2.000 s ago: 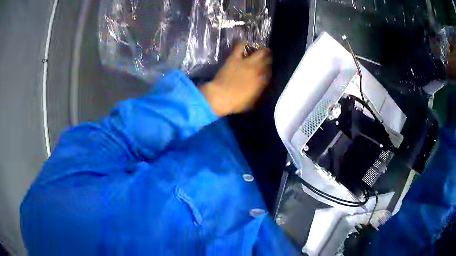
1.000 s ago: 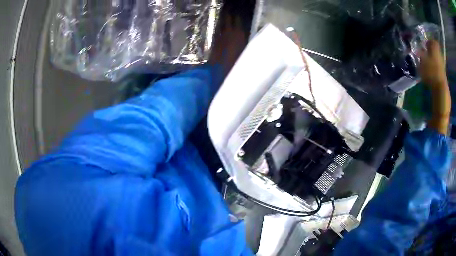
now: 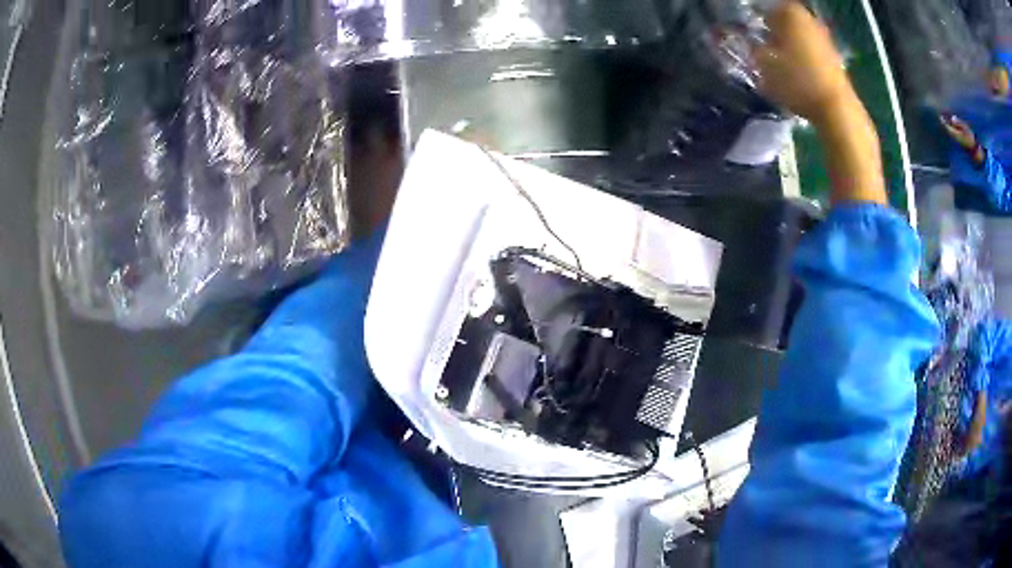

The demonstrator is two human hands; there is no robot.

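Note:
A white unit housing [image 3: 416, 266] lies tilted on its white sheet in the middle, its open side up. Black inner parts [image 3: 605, 344] and a grey rectangular part [image 3: 513, 377] show inside. A thin reddish lead [image 3: 533, 205] lies over its upper edge; a black cable [image 3: 555, 482] loops below. My right hand [image 3: 801, 61] is at the upper right, its fingers at a crinkled clear bag [image 3: 738, 50]; its grip is blurred. My left hand [image 3: 375, 172] is dim in the dark gap left of the housing, its fingers hidden by shadow.
Shiny clear plastic bags [image 3: 200, 166] are heaped at the left. A black bundle with a white label [image 3: 760, 142] lies beyond the unit. Another white housing [image 3: 655, 516] is partly seen at the bottom. A green conveyor strip [image 3: 849, 122] with a white edge runs at the right; other people's blue sleeves show beyond.
The view has swung right, so the housing and bags appear further left. My left hand has gone from plain view beside the bags into shadow. My right hand has come into full view at the clear bag.

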